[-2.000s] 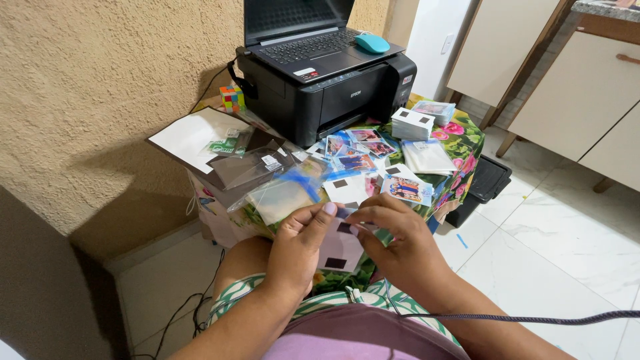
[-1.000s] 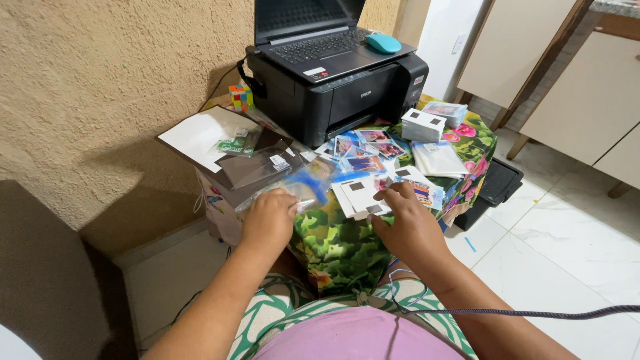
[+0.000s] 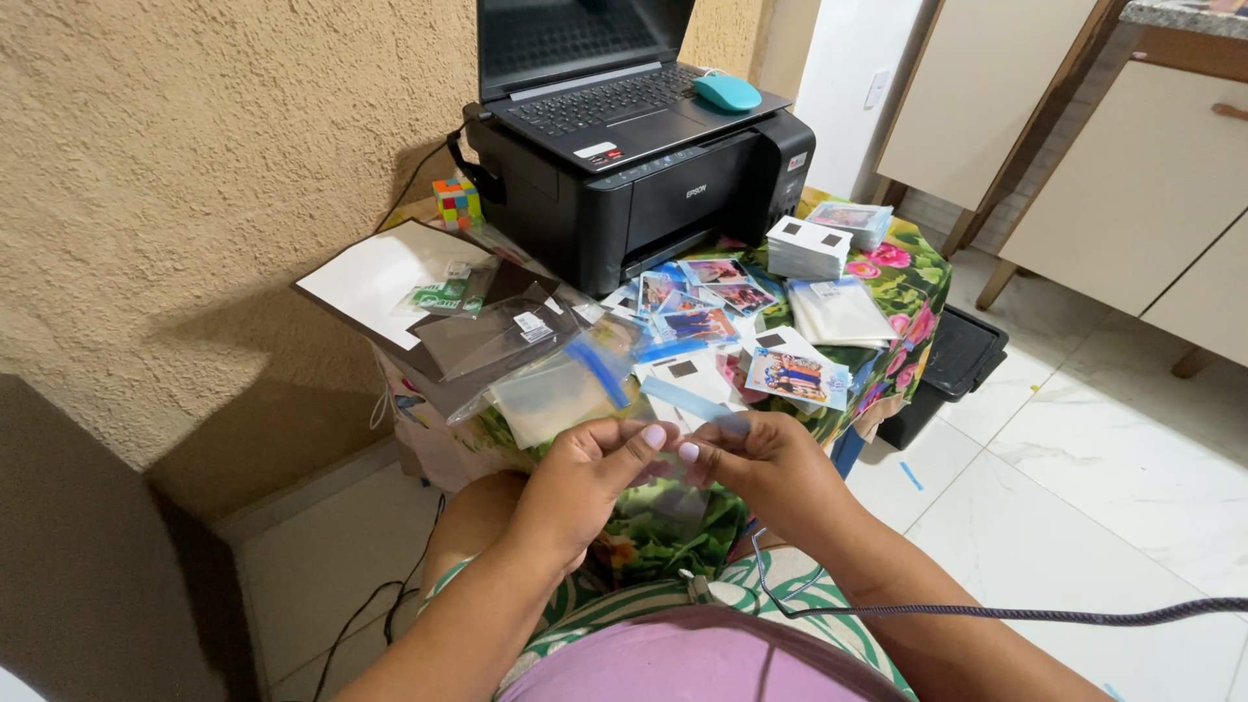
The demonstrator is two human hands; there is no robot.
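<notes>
My left hand and my right hand meet above the near edge of the table, both pinching a clear plastic sleeve with a light blue strip along its top. Just beyond them lie a clear bag with a blue edge, white cards with dark squares and a printed photo card. More photo cards are spread in front of the printer. To their right rests a stack of clear sleeves.
A black Epson printer carries a laptop and a turquoise mouse. White cards and photo cards stand in stacks at right. Dark sheets and a puzzle cube are at left. A cord crosses my right arm.
One second ago my hands were apart over the table; now they are together, with a clear sleeve between them.
</notes>
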